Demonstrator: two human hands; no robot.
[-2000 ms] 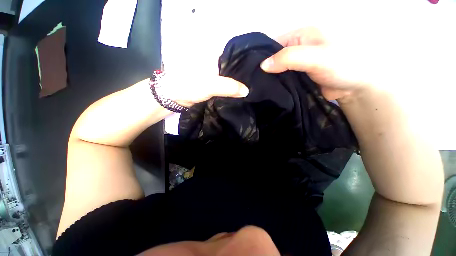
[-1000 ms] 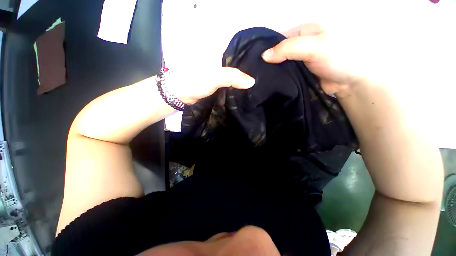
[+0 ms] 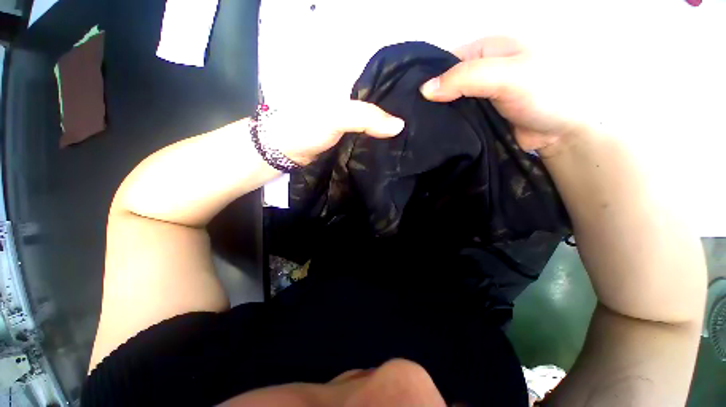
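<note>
A dark garment (image 3: 446,159) with a faint gold-brown leaf print is bunched over the white table's near edge and hangs to the lap. Its plain black face shows between the hands. My left hand (image 3: 338,131) grips its left side, thumb on top, fingers hidden behind the cloth or washed out by glare. My right hand (image 3: 493,87) pinches its upper right part between thumb and fingers. No tool can be made out in either hand.
A white table (image 3: 621,79) lies ahead and right. A black surface (image 3: 143,119) at left bears a brown swatch (image 3: 82,91) and a white piece (image 3: 187,32). A small red thing (image 3: 693,2) is at the upper right. A round fan (image 3: 718,318) is at the right edge above green floor (image 3: 561,302).
Both hands and the cloth have shifted slightly up. The cloth's folds between the hands have changed, and more of the plain black face lies spread out. Both hands keep their hold.
</note>
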